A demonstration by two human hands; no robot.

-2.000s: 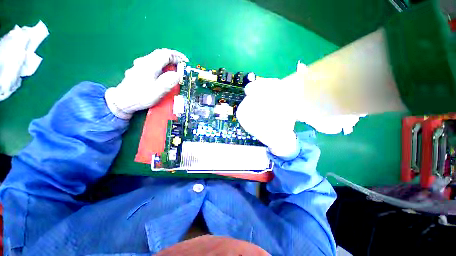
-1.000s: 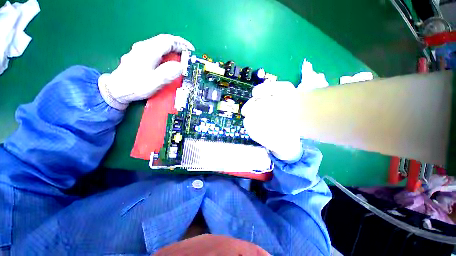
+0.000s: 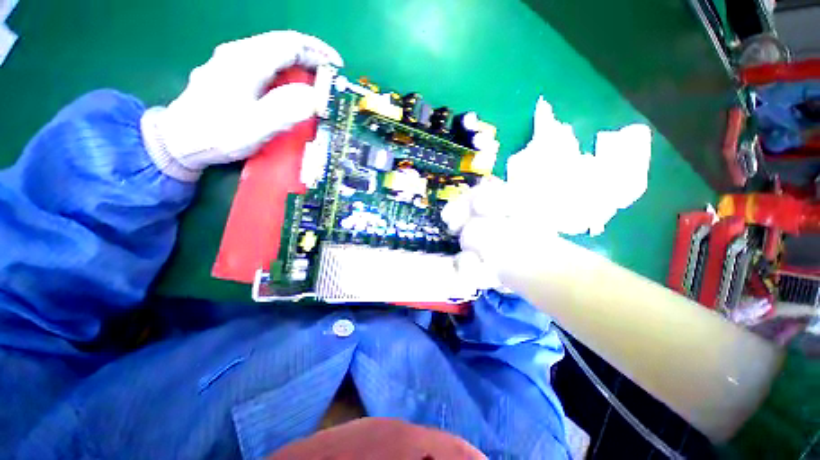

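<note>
A green circuit board [image 3: 369, 189] crowded with parts lies on a red foam pad [image 3: 256, 216] in front of me. A silver finned heatsink [image 3: 387, 274] runs along its near edge. My left hand [image 3: 247, 103], in a white glove, grips the board's far left corner together with the pad. My right hand [image 3: 490, 229], also gloved, is over the board's right side and holds the pale translucent glue cartridge [image 3: 647, 332], which points down to the right. My right fingers are washed out and partly behind the cartridge. The nozzle tip is hard to make out.
Crumpled white wipes [image 3: 575, 171] lie right of the board on the green mat [image 3: 432, 45]. A white scrap [image 3: 7, 36] shows at the far left edge. Red-framed parts [image 3: 710, 256] stand at the right. A clear hose [image 3: 611, 395] curves at the lower right.
The cartridge has swung from pointing right to pointing down-right, its green cap end no longer showing. More of the board's right side and the wipes are visible. Board and left hand sit slightly further up-left.
</note>
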